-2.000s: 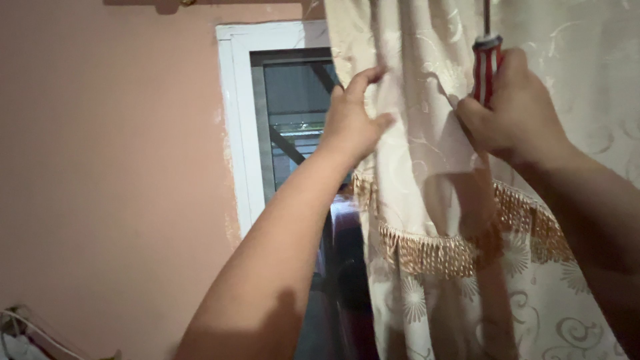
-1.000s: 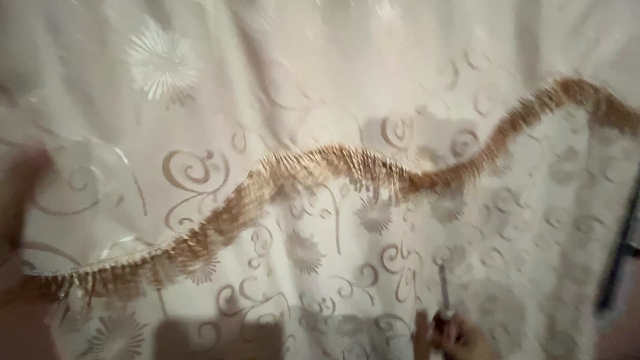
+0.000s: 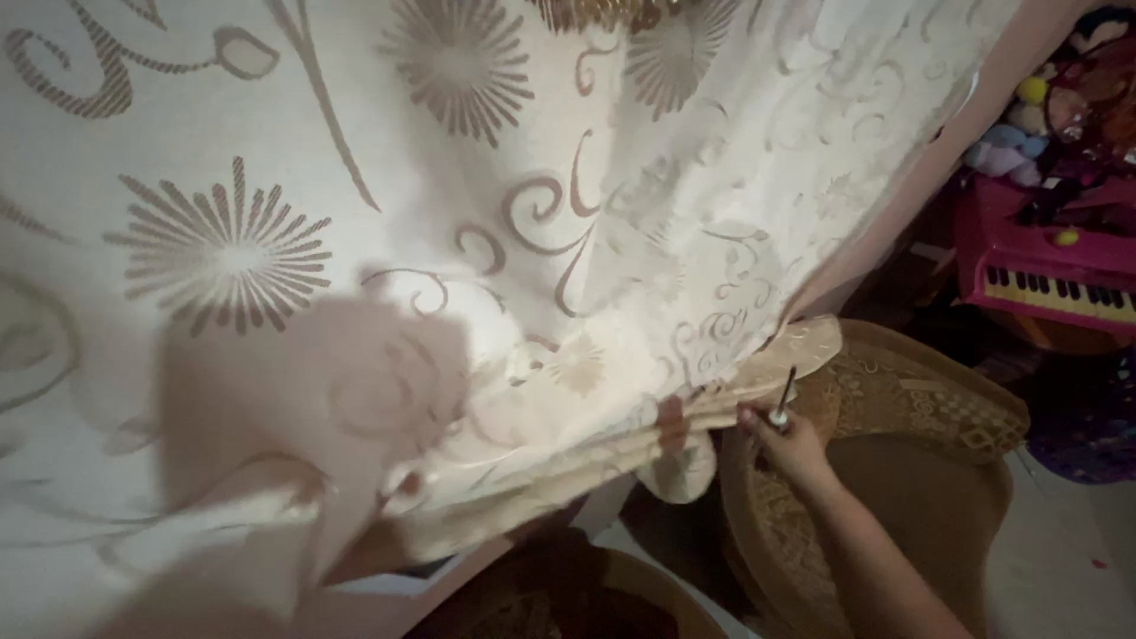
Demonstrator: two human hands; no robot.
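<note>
A pale patterned curtain (image 3: pixel 550 222) with starburst and scroll motifs fills most of the view, its gold fringe (image 3: pixel 612 12) showing at the top edge. My right hand (image 3: pixel 794 448) is at the curtain's lower hem, right of centre, closed round a screwdriver (image 3: pixel 786 399) whose metal shaft points up. Its fingertips touch or nearly touch the gathered hem; whether they pinch the cloth is not clear. The screwdriver's handle is mostly hidden in the hand. My left hand is out of view. A large shadow falls on the curtain at the lower left.
A brown upholstered armchair (image 3: pixel 941 506) with a patterned edge stands below my right hand. Behind it at the right are a pink toy piano (image 3: pixel 1047 240) and a heap of soft toys (image 3: pixel 1007 146). Another brown rounded seat (image 3: pixel 568 595) is at the bottom, under the curtain.
The view has swung from the window and the curtain's upper part down to its lower hem. My left hand, raised at the curtain earlier, has left the view. My right hand still holds the screwdriver.
</note>
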